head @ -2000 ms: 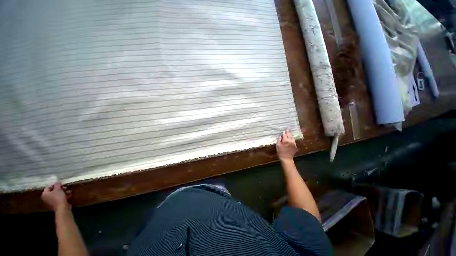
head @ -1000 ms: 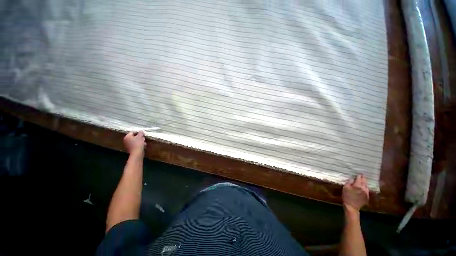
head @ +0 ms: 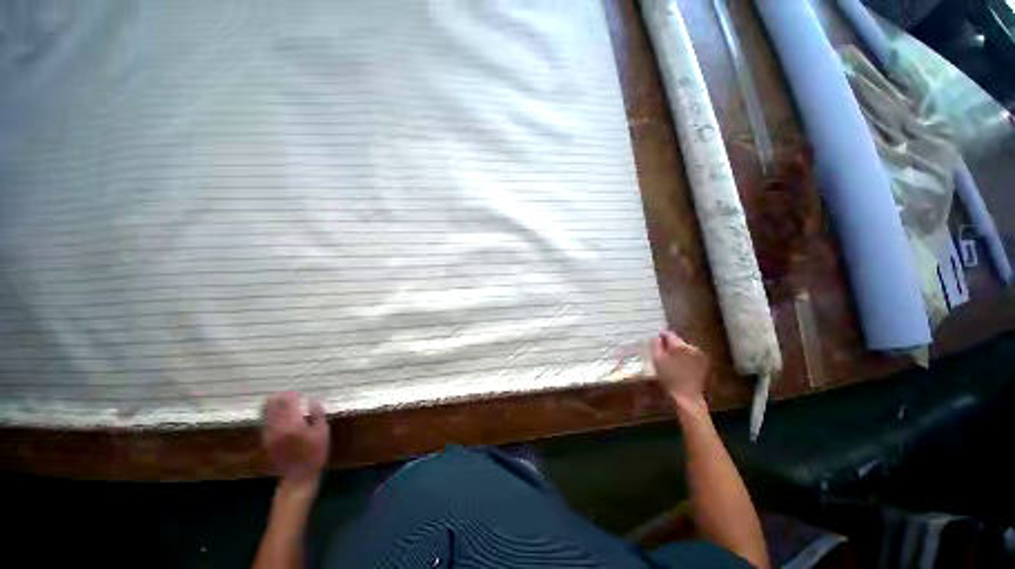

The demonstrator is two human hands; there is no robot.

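Observation:
The striped fabric (head: 334, 200), cream-white with thin dark lines, lies over the brown table with soft wrinkles. Its near edge runs along the table's front edge. My left hand (head: 297, 431) is at this near edge, left of my body, slightly blurred; its fingers are curled, and whether they pinch the cloth is unclear. My right hand (head: 679, 367) pinches the fabric at its near right corner. The bare arms reach up from the bottom of the picture.
A marbled off-white roll (head: 718, 200) lies right of the cloth. Beyond it are a thin straightedge (head: 748, 95), a pale blue paper roll (head: 851, 189), crumpled cream cloth (head: 907, 150) and white paper tags (head: 952, 278). Boxes (head: 924, 539) stand on the dark floor at lower right.
The view has swung back toward the right, showing the paper roll again. Compared with two seconds ago, my left hand is closer to my right along the edge. My right hand remains at the corner.

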